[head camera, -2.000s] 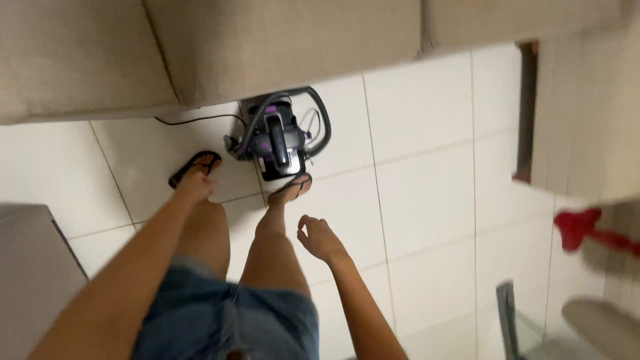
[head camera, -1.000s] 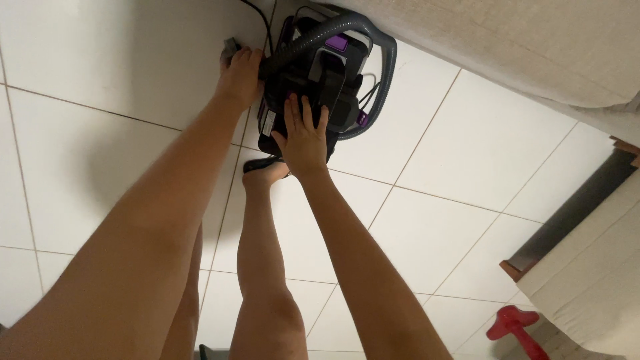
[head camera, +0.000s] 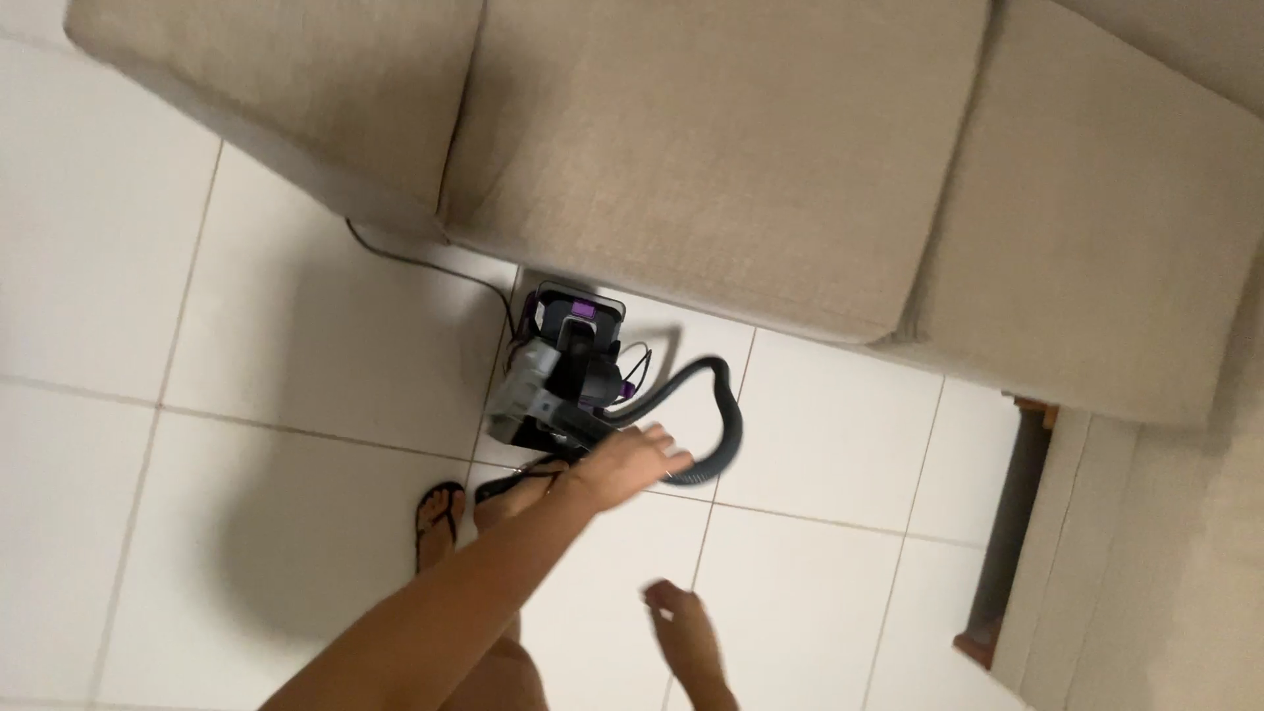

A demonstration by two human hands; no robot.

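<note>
A black and purple portable carpet and upholstery cleaner [head camera: 583, 341] stands on the tiled floor against the sofa front. My left hand [head camera: 632, 464] is closed around the handle end of its ribbed black hose [head camera: 729, 425], and the blurred clear nozzle [head camera: 523, 395] points up and left across the machine's body. The hose loops out to the right of the machine. Lower right, my right hand [head camera: 681, 627] hangs over the tiles, blurred, with its fingers curled; nothing is seen in it.
A beige fabric sofa [head camera: 711, 168] spans the top. A black power cord [head camera: 425, 265] runs from the machine to the sofa's lower edge. My feet in black flip-flops [head camera: 439, 509] stand just below the machine. Another beige upholstered piece [head camera: 1136, 563] with wooden feet stands at right.
My right hand has come off the machine's top and moved down to the right. My left hand now has the hose end and nozzle over the machine, and the hose is off its wrapped loop.
</note>
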